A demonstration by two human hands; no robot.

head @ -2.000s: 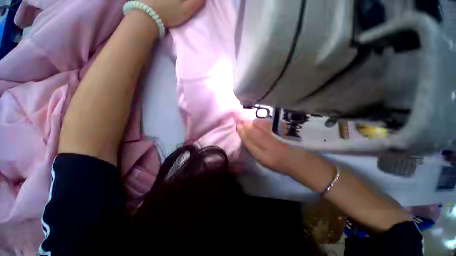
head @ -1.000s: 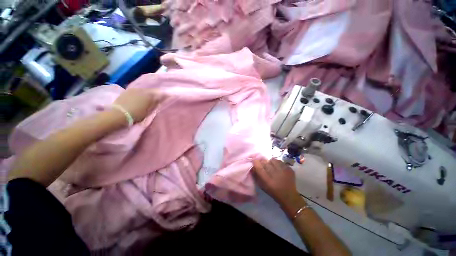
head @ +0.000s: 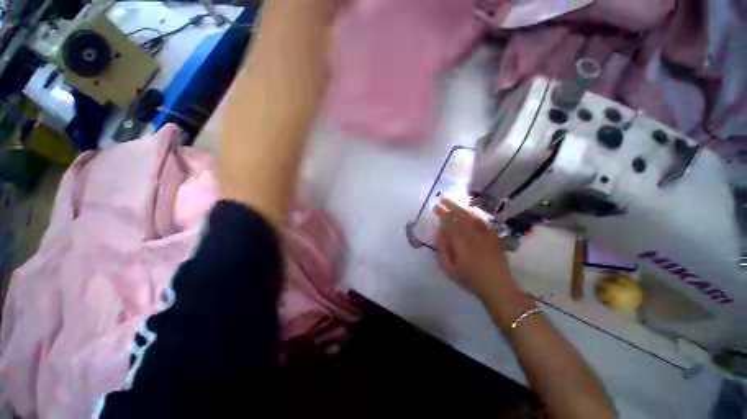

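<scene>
A soft pink garment piece [head: 90, 270] lies in folds at the left, under and beside my left forearm. Another pink piece [head: 389, 74] lies on the white table behind, blurred. My left forearm reaches up to the top edge, and the hand is cut off there. My right hand [head: 471, 250] is at the lit needle area of the white lockstitch machine [head: 631, 196], fingertips over the machine bed [head: 438, 192]. No fabric shows under those fingers. Blur hides whether they pinch anything, such as thread.
A brown handle [head: 578, 270], a phone-like slab [head: 610, 258] and a yellow ball-like object [head: 620, 292] lie beside the machine arm. Heaped pink pieces [head: 541, 61] are behind the machine. Another tan machine [head: 102, 61] and a blue edge [head: 196, 74] are at the upper left.
The pink fabric at the needle has gone from there, baring the machine bed. My left arm has swung from the left up to the top edge. My right hand stays near the needle.
</scene>
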